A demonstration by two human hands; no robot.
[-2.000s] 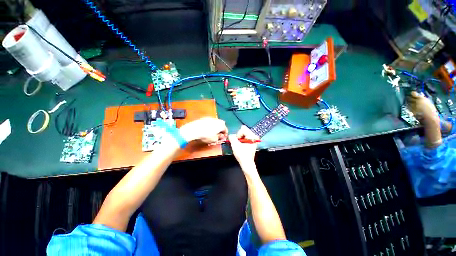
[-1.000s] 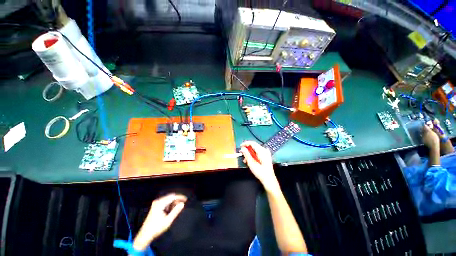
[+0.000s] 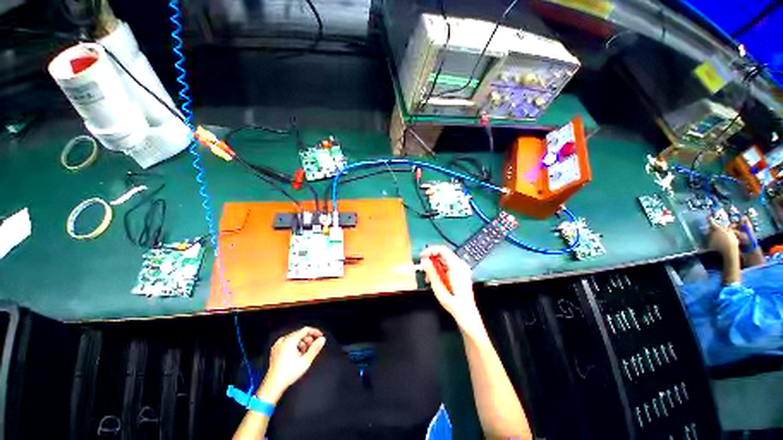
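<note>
A circuit board [image 3: 315,252] lies on the flat orange-brown fixture base [image 3: 249,258], its back edge against the black connector block [image 3: 292,221] with cables entering. My right hand [image 3: 448,279] is at the base's right edge, closed around a red pen-like tool [image 3: 440,271]. My left hand [image 3: 294,352] is below the bench edge, over my lap, with fingers curled; whether it holds anything is hidden. A blue strap [image 3: 250,400] is on my left wrist.
Other boards [image 3: 170,268] lie around the base. A remote control [image 3: 488,240] and orange test box [image 3: 545,172] stand right, the oscilloscope [image 3: 488,69] behind. Tape rolls [image 3: 89,218] are left. Black racks [image 3: 648,361] are below the bench edge. Another person's hand [image 3: 726,243] is far right.
My left hand has moved back from beside my right hand to over my lap. My right hand keeps the red tool and has shifted slightly right. The view has shifted too.
</note>
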